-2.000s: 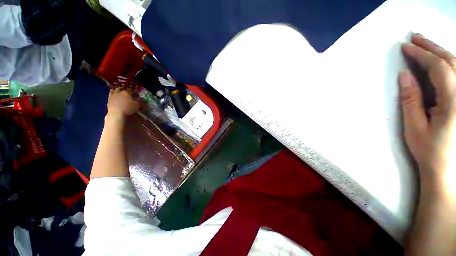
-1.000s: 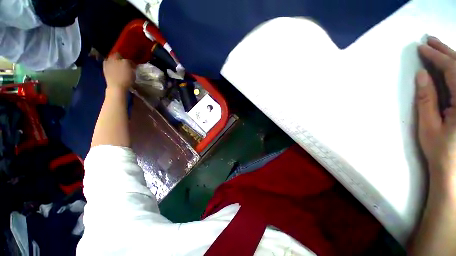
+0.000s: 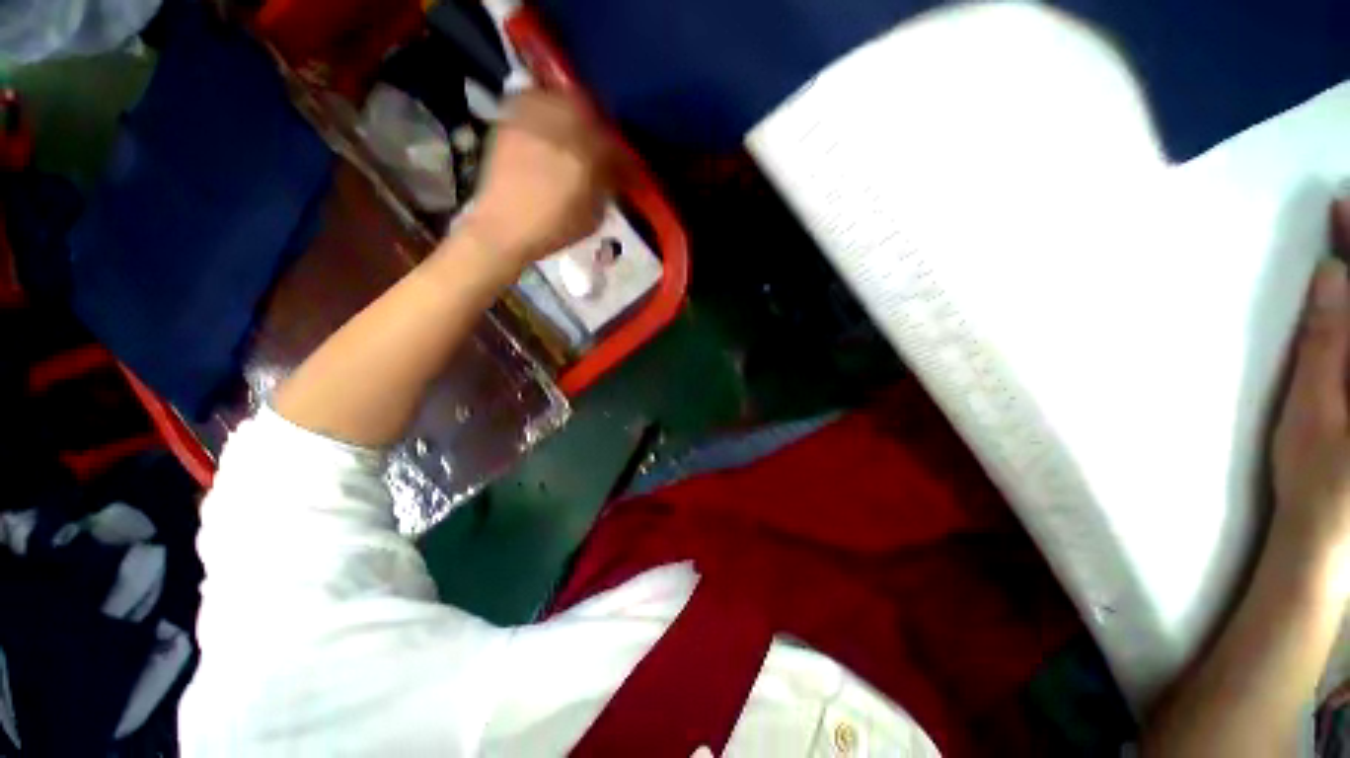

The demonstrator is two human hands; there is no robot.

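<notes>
A red plastic basket point(image 3: 669, 267) stands at the upper left, holding dark spools, a crumpled clear bag point(image 3: 410, 145) and a white card with a small picture point(image 3: 603, 274). My left hand point(image 3: 545, 173) is over the basket, blurred, its fingers curled and partly hidden; I cannot tell if it holds anything. My right hand point(image 3: 1315, 407) is cut off by the right edge and rests at the white table point(image 3: 1036, 282); I cannot tell whether it holds anything. Navy fabric point(image 3: 696, 67) lies on the table's far part.
A shiny brown board point(image 3: 444, 422) lies at the basket's near side. Navy cloth point(image 3: 200, 208) hangs left of it. A dark red apron point(image 3: 800, 533) covers my lap. The green floor point(image 3: 496, 555) shows between board and apron. Dark and white cloth pieces point(image 3: 136, 578) lie at lower left.
My left hand has moved right across the basket, from its far left end toward the card. The view has shifted, so the basket sits higher and my right hand is nearer the right edge.
</notes>
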